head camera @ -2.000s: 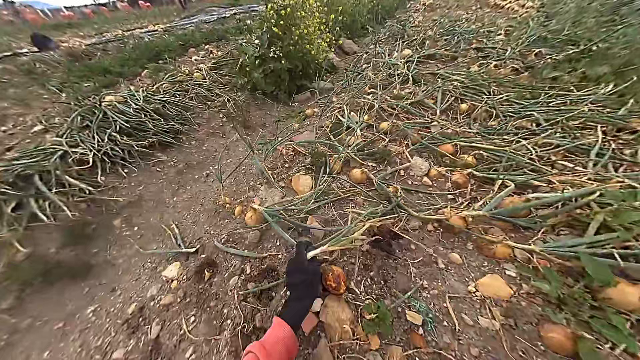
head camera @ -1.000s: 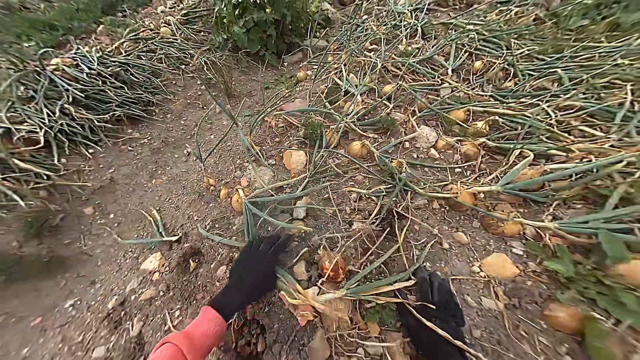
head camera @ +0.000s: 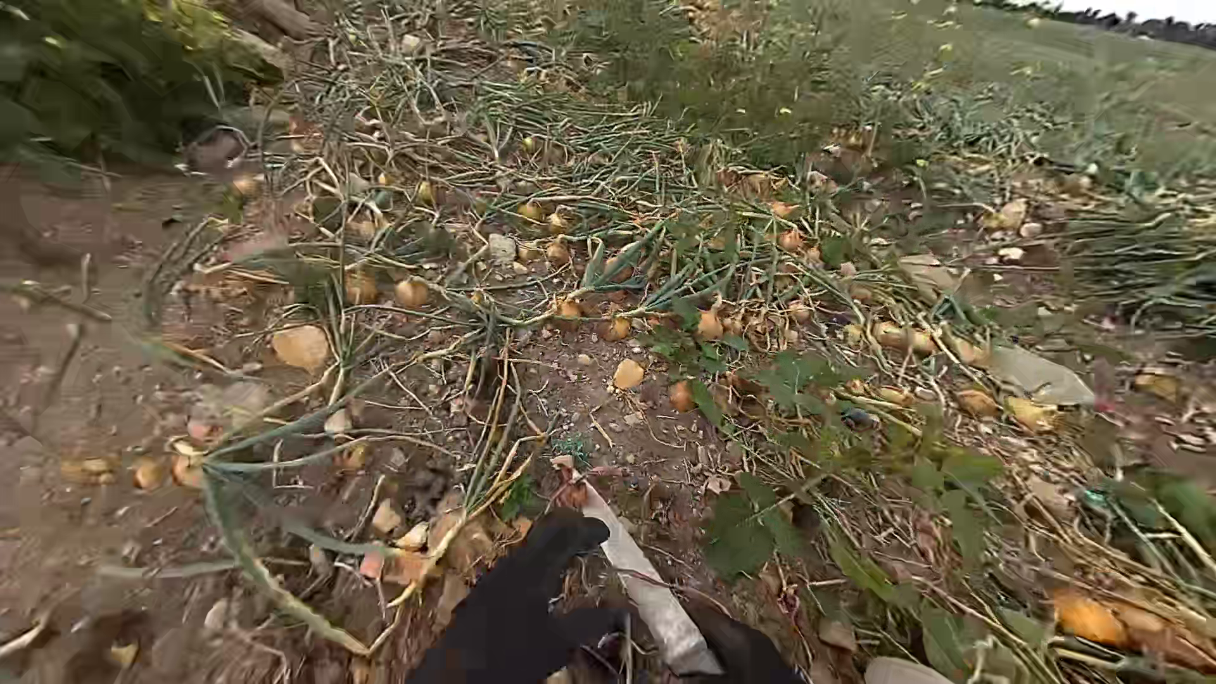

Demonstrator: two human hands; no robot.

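My left hand, in a black glove, reaches in from the bottom edge with thumb and fingers apart. Its fingertips are beside a long, flat, pale blade-like piece; no object shows between them. The near end of this piece meets my right hand, also black-gloved and partly cut off by the bottom edge. A small reddish-brown scrap lies by the far end. Onion leaves lie just beyond my left hand, and a yellow onion rests farther off.
Pulled onions with long green tops lie across the soil. Pale stones are scattered among them. Leafy weeds grow at the right, a bush stands at the upper left, and a flat grey stone lies at the right.
The view has swung to the right. My hands, apart a second ago near a bunch of onion leaves, are now closer together. The pale piece now shows between them.
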